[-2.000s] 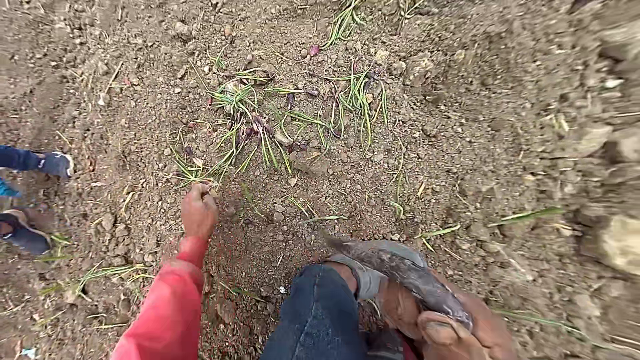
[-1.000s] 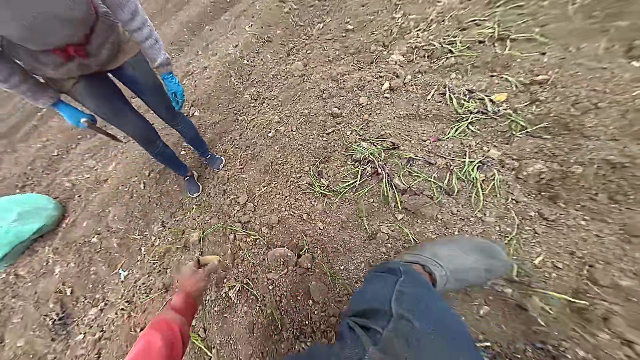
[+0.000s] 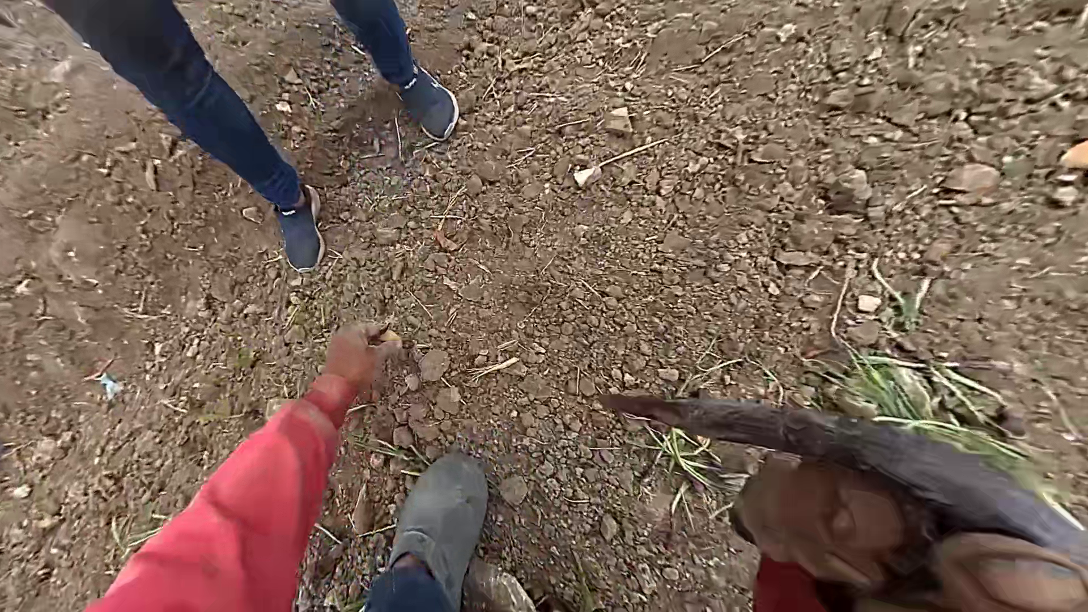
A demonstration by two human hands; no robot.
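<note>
My left hand (image 3: 361, 357), below a red sleeve, is over the soil left of centre. Its fingers are bent around a small yellowish thing (image 3: 389, 337), too small to name. At the lower right, my right hand (image 3: 837, 518) is blurred, its fingers curled against a long, dark, pointed thing (image 3: 790, 429) that could be a blade or a piece of wood. The tip points left. Green-leaved plants, perhaps onions (image 3: 901, 391), lie on the soil behind it, and a smaller tuft (image 3: 684, 459) lies below its tip.
Another person's legs in blue jeans (image 3: 212, 110) and dark slip-on shoes (image 3: 429, 106) stand at the upper left. My grey boot (image 3: 442, 514) is at the bottom centre, beside a stone (image 3: 501, 586). Stones and dry stalks are scattered over the rough soil (image 3: 544, 255).
The view has shifted a lot. My right hand and the dark pointed thing, out of view one second ago, show again. My left hand is still held out low over the soil.
</note>
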